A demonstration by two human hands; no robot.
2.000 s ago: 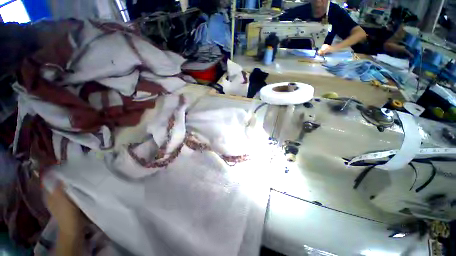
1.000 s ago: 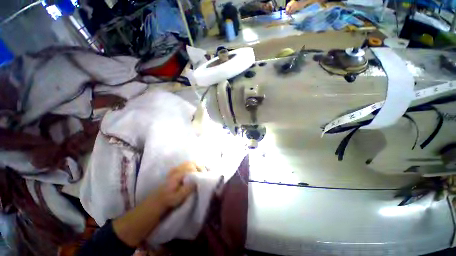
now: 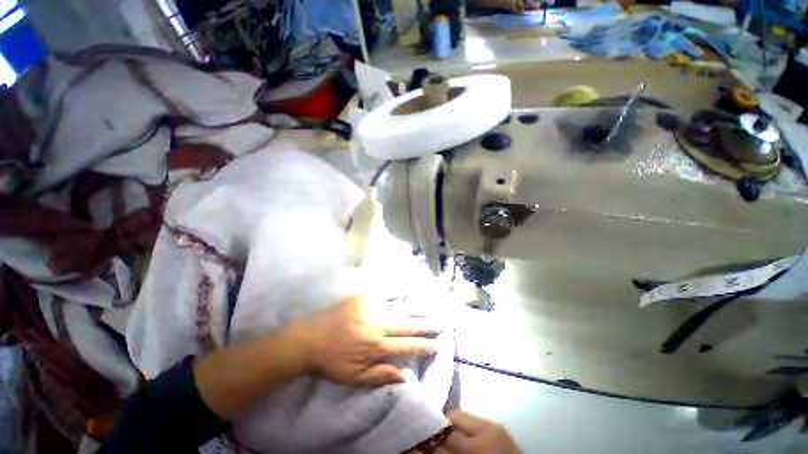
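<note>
The part-sewn garment (image 3: 292, 199) lies pale side up under the sewing machine (image 3: 576, 213) and hangs toward me, with maroon-speckled seam lines on its left part. My left hand (image 3: 359, 344) lies palm down on it, fingers extended toward the bright glare under the machine head. My right hand (image 3: 478, 436) is cut off by the bottom edge. Its fingers pinch the garment's near edge, where a dark speckled seam shows. The needle and presser foot are lost in the glare.
A heap of brown and grey pieces (image 3: 97, 115) is at left. A white tape roll (image 3: 434, 115) sits on the machine head. A label strip (image 3: 718, 282) and dark strips (image 3: 700, 324) lie at right. Light-blue fabric (image 3: 633, 37) is on the table opposite.
My left hand has moved right and flattened on the garment near the glare. My right hand has come into view at the bottom. The brown cloth below the machine is now mostly covered.
</note>
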